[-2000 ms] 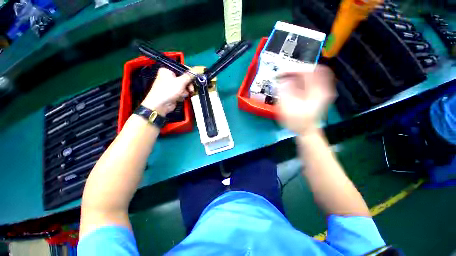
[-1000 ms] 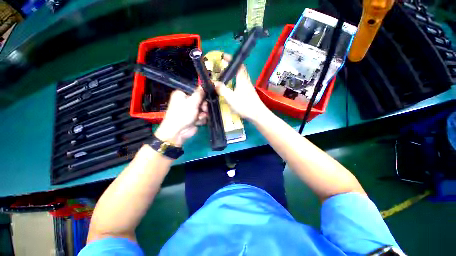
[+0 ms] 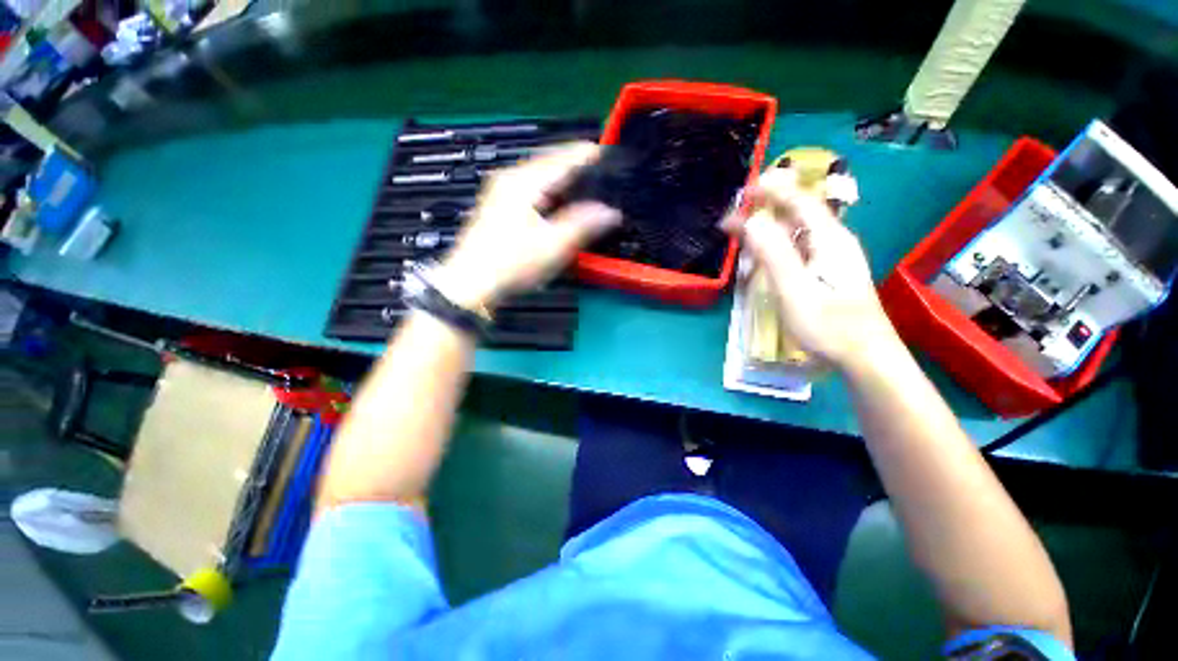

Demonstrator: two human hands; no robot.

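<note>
My left hand (image 3: 527, 226), blurred, is at the left rim of the red parts bin (image 3: 659, 280). A blurred dark thing (image 3: 605, 181) sits between its thumb and fingers and covers part of the rim; its shape is unclear. My right hand (image 3: 816, 271), also blurred, is over the cream-white fixture (image 3: 770, 375), right of the bin, its fingers bent; whether it holds anything is unclear. The fixture's yellowish rounded end (image 3: 811, 163) shows beyond the hand. The three-legged stand cannot be made out on the fixture.
A black ribbed tray (image 3: 388, 278) with slim parts lies left of the bin. A second red bin (image 3: 975, 355) holds the white screw feeder (image 3: 1027, 278) at right. A pale post (image 3: 956, 65) stands at the back. A carton (image 3: 194, 452) and folders are below the bench at left.
The view has swung left, so the bench things appear farther right. The black stand both hands held is no longer seen on the fixture. My hands have moved apart, the left to the bin.
</note>
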